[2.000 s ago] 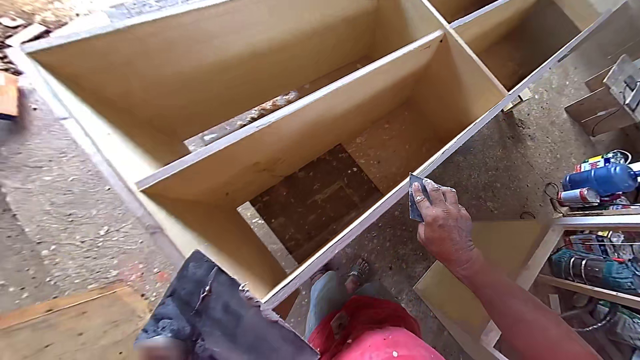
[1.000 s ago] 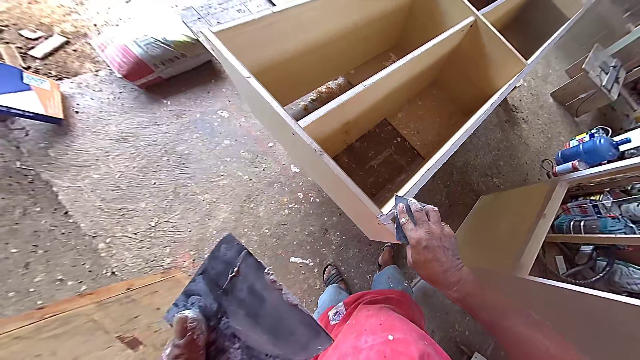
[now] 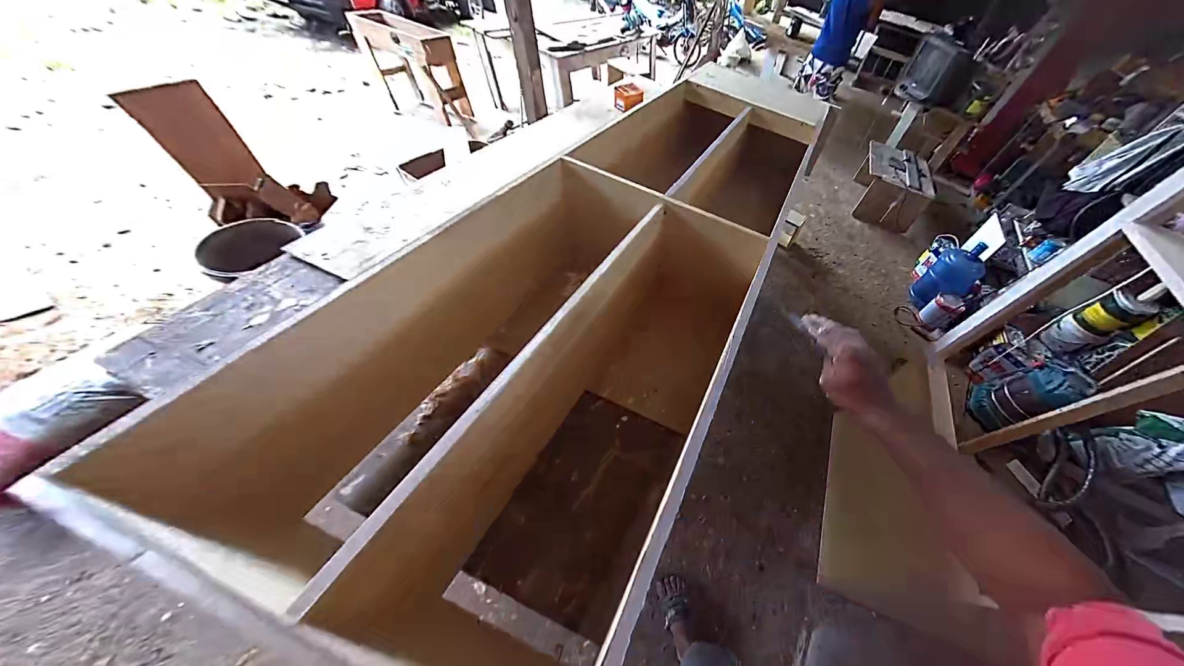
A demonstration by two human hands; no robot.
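Note:
A long wooden cabinet carcass (image 3: 546,370) with divided bays lies across the middle of the view, its pale board edges facing up. My right hand (image 3: 849,365) is raised to the right of its near long edge, apart from the wood. The fingers are closed around a small thin blade, blurred and seen nearly edge-on, which looks like a putty scraper (image 3: 797,322). My left hand is out of view, and so is the dark, smeared plate it held.
Right of the carcass stand an open wooden frame (image 3: 1064,277) with cans and tools, a blue container (image 3: 953,275) and a pale panel (image 3: 888,518). A person in blue (image 3: 840,37) is at the far end. A dark basin (image 3: 248,248) sits at the left.
My right hand has left the carcass edge, where it held the scraper against the wood. My left hand and its dark plate have gone out of view. The view has swung up along the carcass.

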